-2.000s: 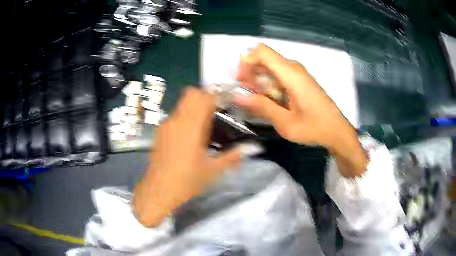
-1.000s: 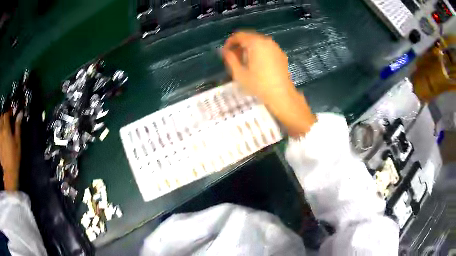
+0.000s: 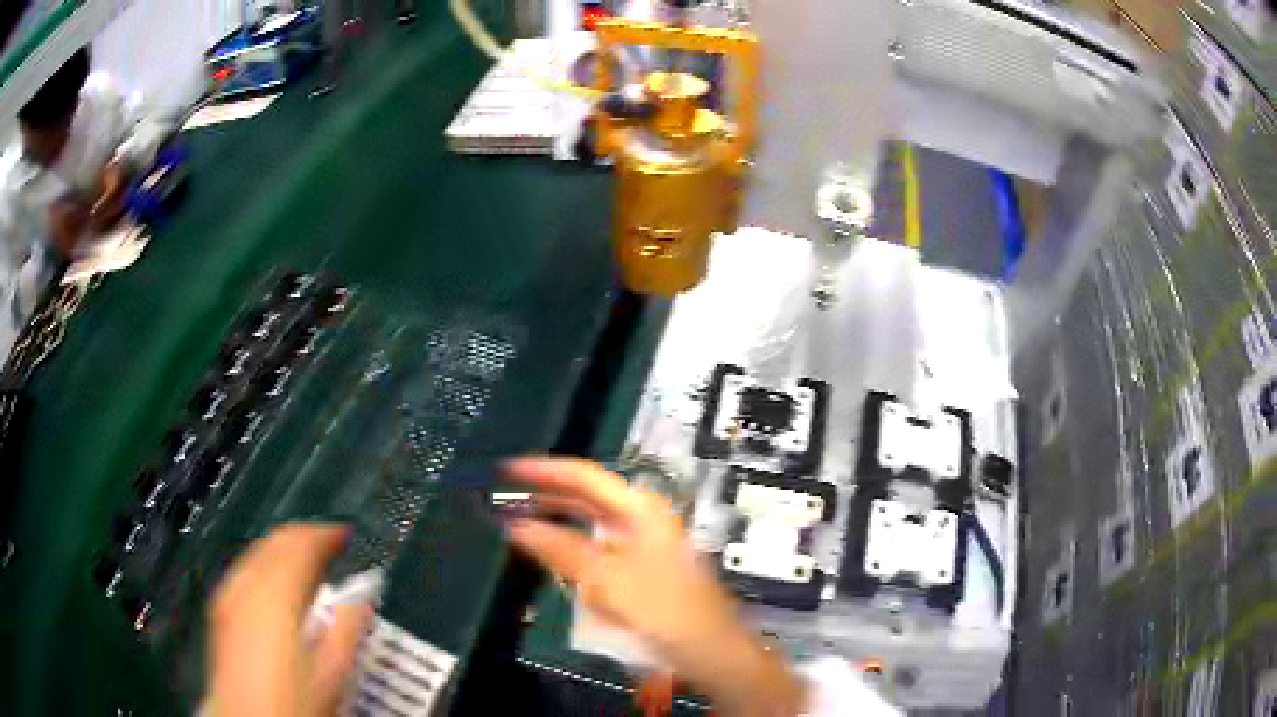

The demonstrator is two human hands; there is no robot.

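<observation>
My left hand (image 3: 280, 616) is blurred at the lower left, fingers bent, with white wrap on the thumb; whether it holds anything cannot be told. It is beside the white foam tray (image 3: 399, 675), which is partly cut off. My right hand (image 3: 623, 560) is over the bench edge, left of the machine fixtures, with thumb and index finger apart. A small white and dark patch shows between the fingertips; I cannot tell if it is held. The upper left fixture (image 3: 763, 416) has a dark centre. The lower left fixture (image 3: 773, 532) has a cream-white plate.
Two more white-plated fixtures (image 3: 917, 439) are on the right of the machine base (image 3: 714, 315). The gold canister (image 3: 665, 210) stands behind. Rows of black units (image 3: 231, 378) lie in clear trays on the green mat. A person sits at the far left. Cartons line the right.
The view has swung right to the machine, and the loose parts are out of view. Both hands are now between the mat and the machine; my right hand has left the foam tray area.
</observation>
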